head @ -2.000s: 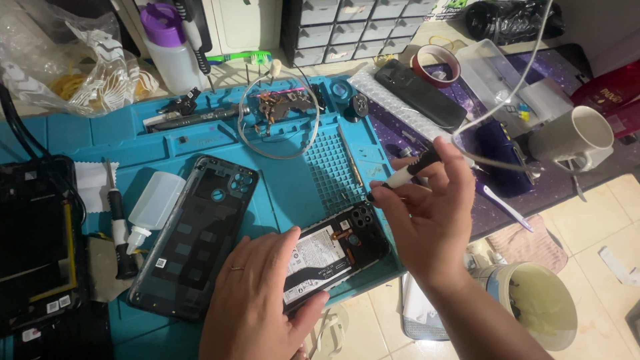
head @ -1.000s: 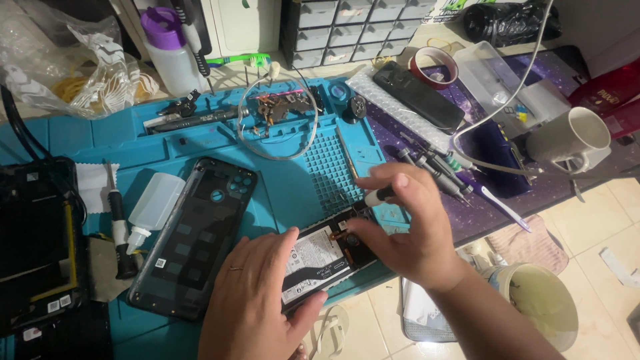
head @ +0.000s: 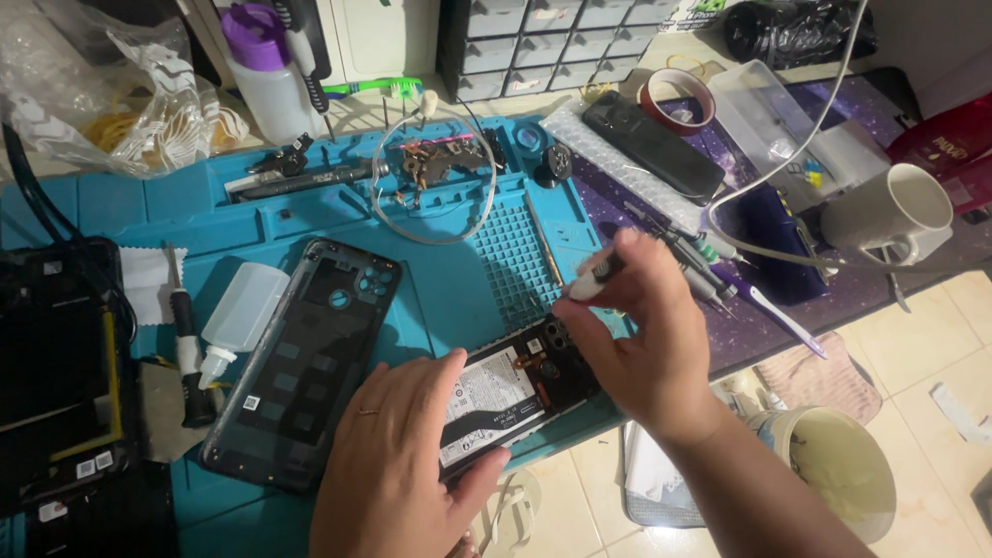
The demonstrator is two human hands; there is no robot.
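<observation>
An opened smartphone (head: 496,403), its battery and inner parts bare, lies at a slant near the front edge of the blue silicone repair mat (head: 442,294). My left hand (head: 403,457) grips the phone's lower end between thumb and fingers. Above its camera end, my right hand (head: 643,333) pinches a precision screwdriver (head: 593,283) with a white and dark handle; its tip is hard to make out. The detached phone back frame (head: 302,372) lies left of my left hand. Beside it are a white dropper bottle (head: 244,310) and another screwdriver (head: 186,349).
Screwdrivers (head: 690,260) and a white-purple brush (head: 783,318) lie on the purple mat, near a mug (head: 891,209) and a dark phone (head: 655,147). A looped cable (head: 376,194) crosses the mat's trays. Another dismantled device (head: 54,364) is at left, a bucket (head: 845,465) below right.
My right hand has moved the screwdriver from low over the phone's camera end to a little above it since the one-second-old frame. My left hand stays on the phone.
</observation>
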